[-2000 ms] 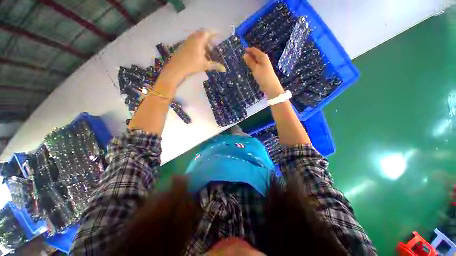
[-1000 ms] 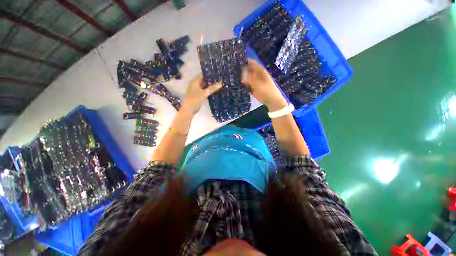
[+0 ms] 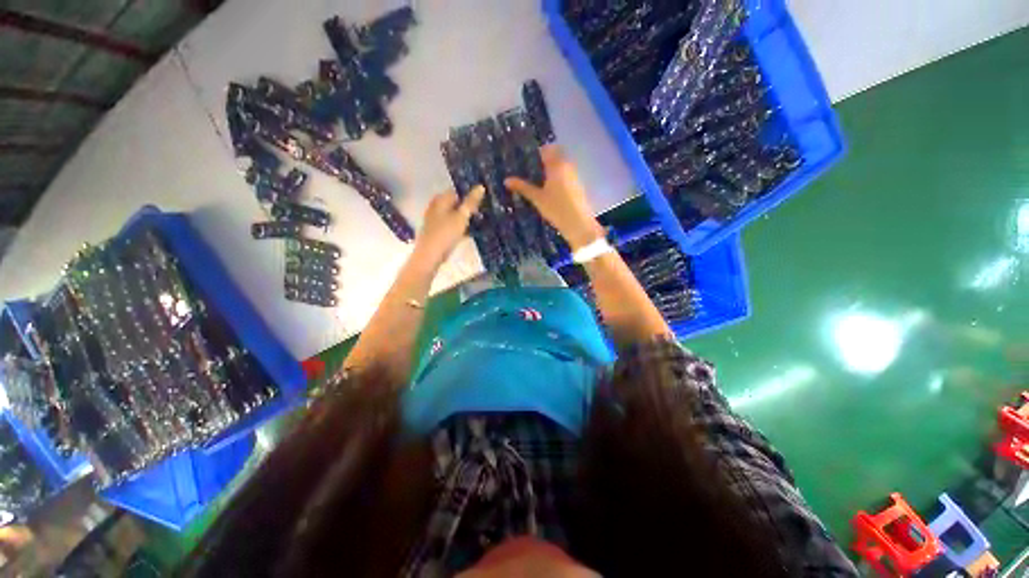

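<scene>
A dark circuit board panel (image 3: 493, 152) with rows of small shiny parts is in both hands, near the table's front edge. My left hand (image 3: 454, 217) holds its left side and my right hand (image 3: 555, 201) holds its right side. A narrow board strip (image 3: 536, 110) sticks out at the panel's upper right corner; I cannot tell if it is joined. Loose board strips (image 3: 359, 79) lie in a jumbled pile left of the hands. A short strip block (image 3: 311, 272) lies below the pile.
A blue upper right bin (image 3: 817, 110) holds dark panels. A lower right bin (image 3: 730, 287), partly under it, holds more panels. A blue left bin (image 3: 221, 320) is heaped with panels. The white table (image 3: 473, 50) runs beneath. Red (image 3: 899, 533) and blue (image 3: 960, 531) stools stand on the green floor.
The panel has been lifted off the others and lowered towards my body, with both hands on it. A narrow strip now shows at its upper right. The view has shifted.
</scene>
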